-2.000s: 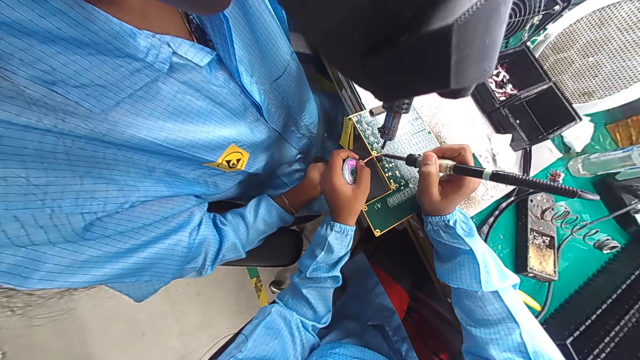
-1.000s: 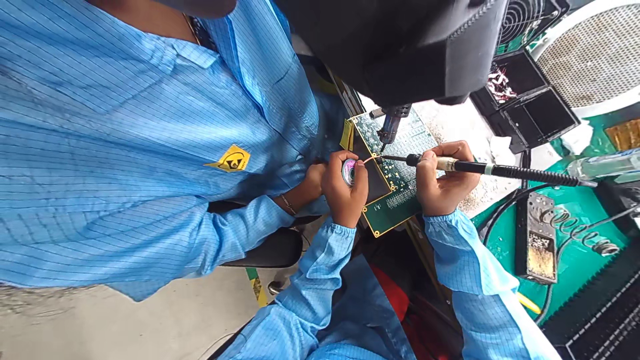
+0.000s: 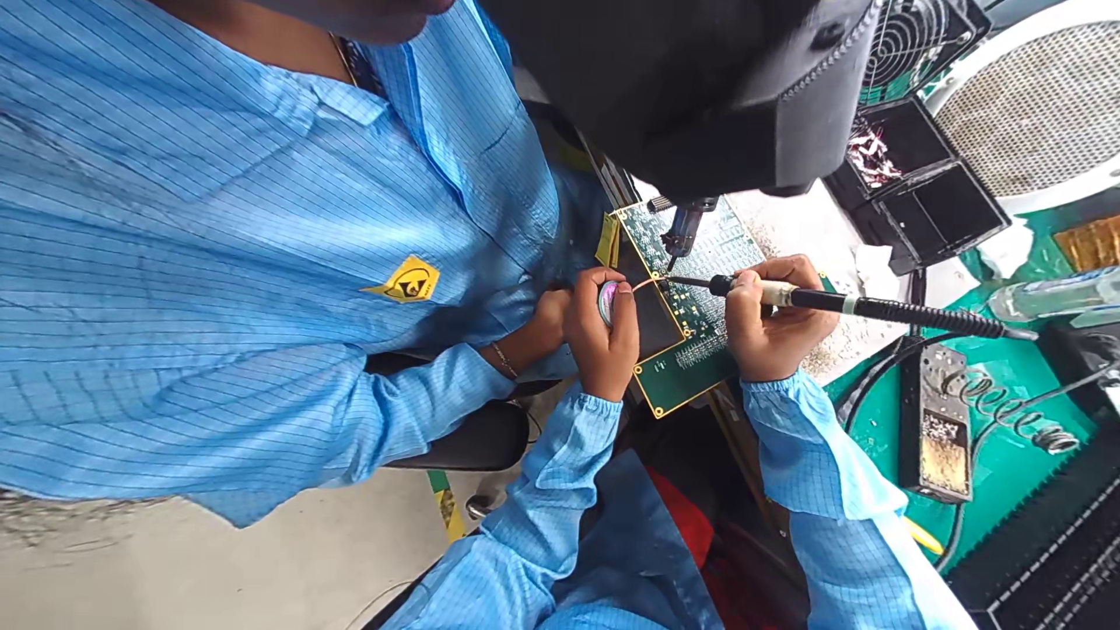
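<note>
A green printed circuit board (image 3: 691,372) with a rectangular cutout lies at the table's edge. My left hand (image 3: 604,332) pinches a small round spool of desoldering braid (image 3: 606,302), whose copper-coloured strand reaches the inner edge of the board. In my right hand (image 3: 777,319) is a soldering iron (image 3: 792,296), its tip at the end of the strand. Just above that spot a thin tool with a dark tip (image 3: 678,241) points down at the board; what holds it is hidden behind a large black device (image 3: 717,96).
A co-worker in a blue smock (image 3: 245,262) sits close on the left. At right are a black compartment box (image 3: 927,188) with clippings, a soldering iron stand (image 3: 941,429) with a coil holder, a clear bottle (image 3: 1050,296), a white-rimmed mesh (image 3: 1024,105) and a fan (image 3: 910,39).
</note>
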